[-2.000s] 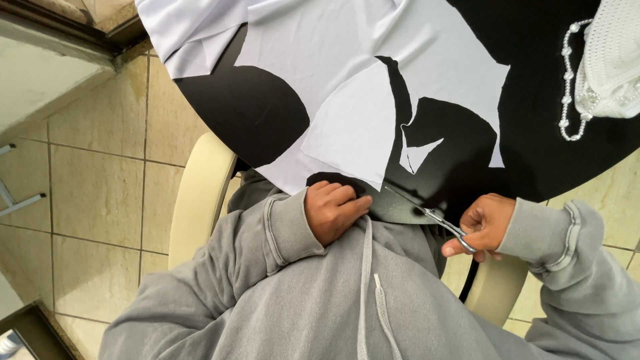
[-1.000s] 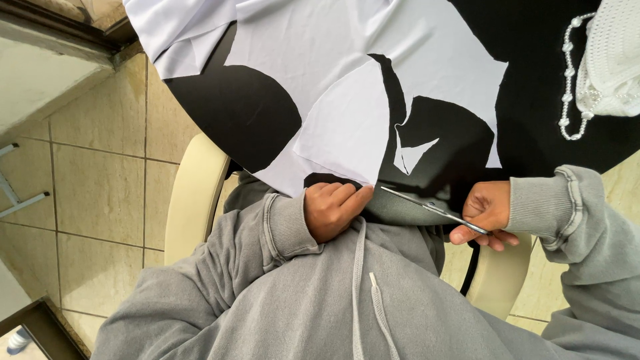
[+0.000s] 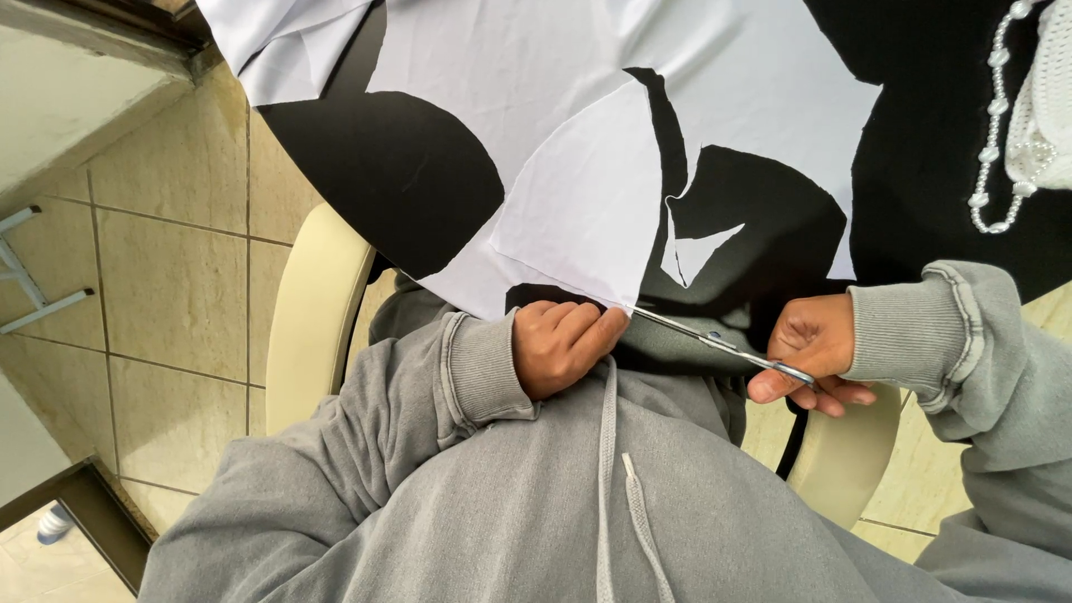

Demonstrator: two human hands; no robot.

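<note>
My left hand pinches the lower corner of a pointed white fabric piece at the edge of a black table. In my right hand are metal scissors, my fingers at their handles. The blade tips touch the fabric's corner beside my left fingertips; whether the blades are apart there is hard to tell. A large white cloth with cut-out openings lies under and around the piece. Right of the piece is a narrow, jagged white scrap.
A white beaded strand and a white knitted item lie at the table's right. Below the table are a cream chair's curved parts and a tiled floor. A metal frame leg shows at far left.
My right hand has brought the scissors left, so their tips, which were a little apart from my left fingers, now meet the fabric corner. My left hand keeps its hold there.
</note>
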